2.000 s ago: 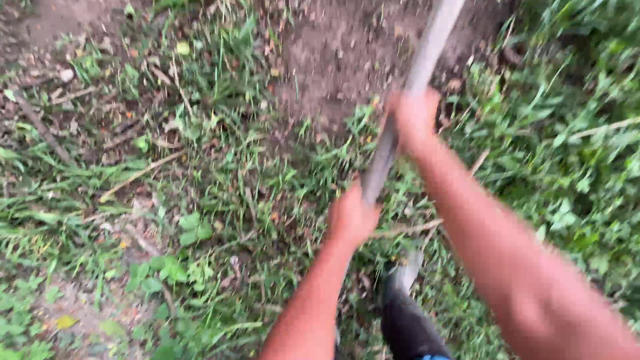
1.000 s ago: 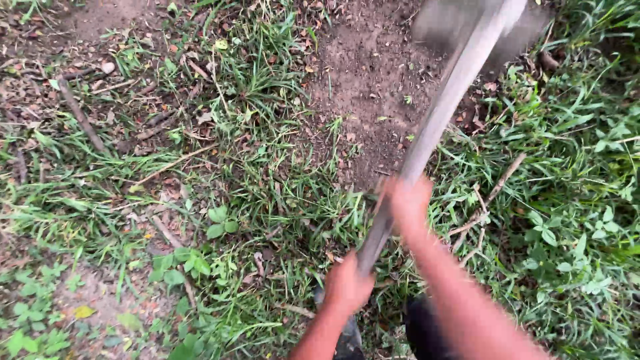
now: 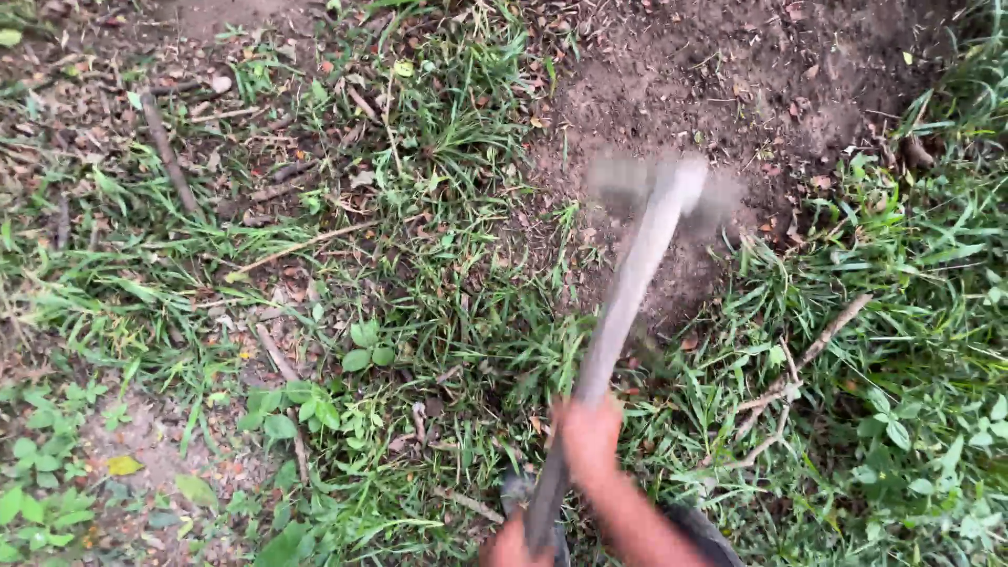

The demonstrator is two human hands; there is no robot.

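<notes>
A hoe with a long wooden handle (image 3: 622,315) slants from the bottom middle up to the right. Its wide metal blade (image 3: 713,201) is blurred by motion, over or on a patch of bare brown soil (image 3: 677,94); whether it touches the soil cannot be told. Around the handle's middle, my right hand (image 3: 589,433) is closed. Lower down, at the bottom edge, my left hand (image 3: 513,543) grips the same handle and is partly cut off by the frame.
Grass and low weeds (image 3: 457,260) surround the soil. A forked dry branch (image 3: 787,386) lies at the right, and a stick (image 3: 167,153) lies at the upper left. Two dark boots show near the bottom, one (image 3: 701,535) right of the arm, the other (image 3: 518,488) beside the handle.
The hoe's head, out of frame two seconds ago and at the top edge one second ago, has come down nearer to me. Both hands have moved lower with the handle.
</notes>
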